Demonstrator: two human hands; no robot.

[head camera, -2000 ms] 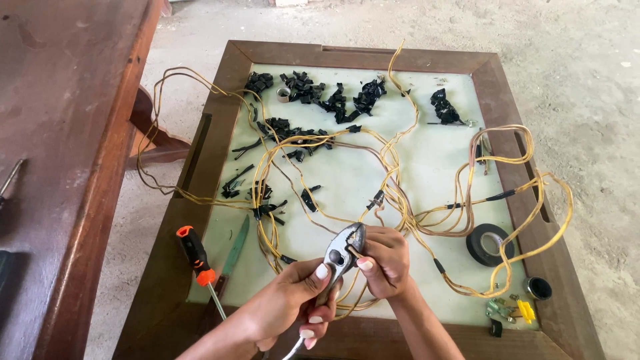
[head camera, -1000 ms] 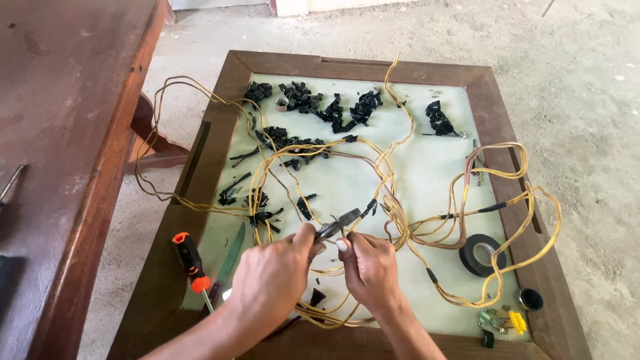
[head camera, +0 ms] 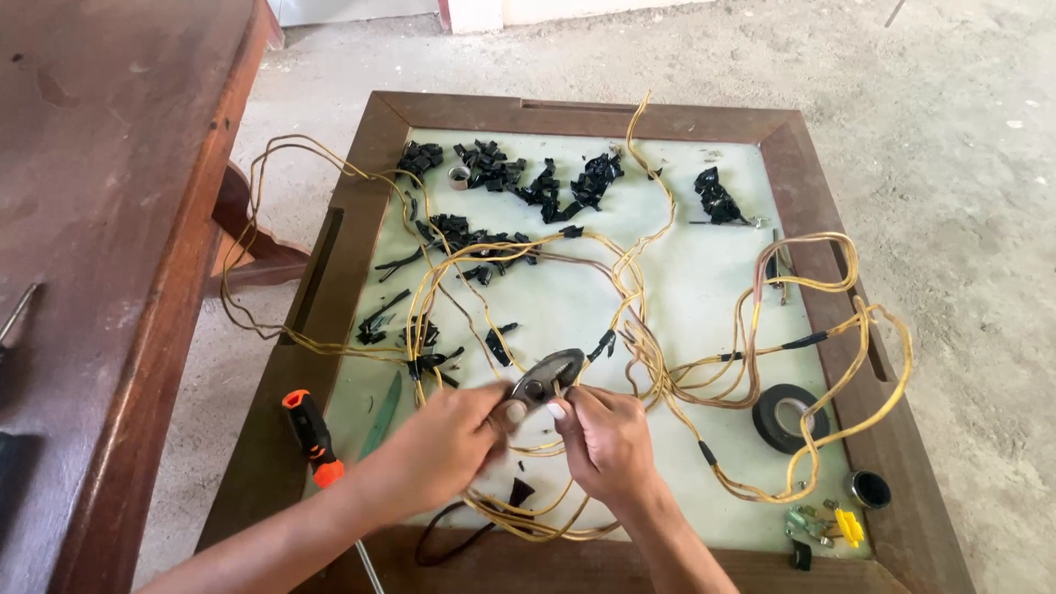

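Note:
My left hand is closed around the handles of metal slip-joint pliers, whose head points up and right. My right hand pinches a short wire end at the jaws; whether the jaws grip it cannot be told. Yellow and brown electrical wires lie in loose loops around and beneath both hands, with black tape wrapped at several spots. A black-taped joint lies just beyond the plier head.
The wood-framed panel bears scraps of black tape, a roll of black tape, a green blade and a yellow plastic piece. An orange-and-black screwdriver lies left. A dark wooden table stands at far left.
The pliers' head, upright near the right fingers two seconds ago, now tilts up and right. A dark scrap near the lower wire loops, not visible two seconds ago, shows now.

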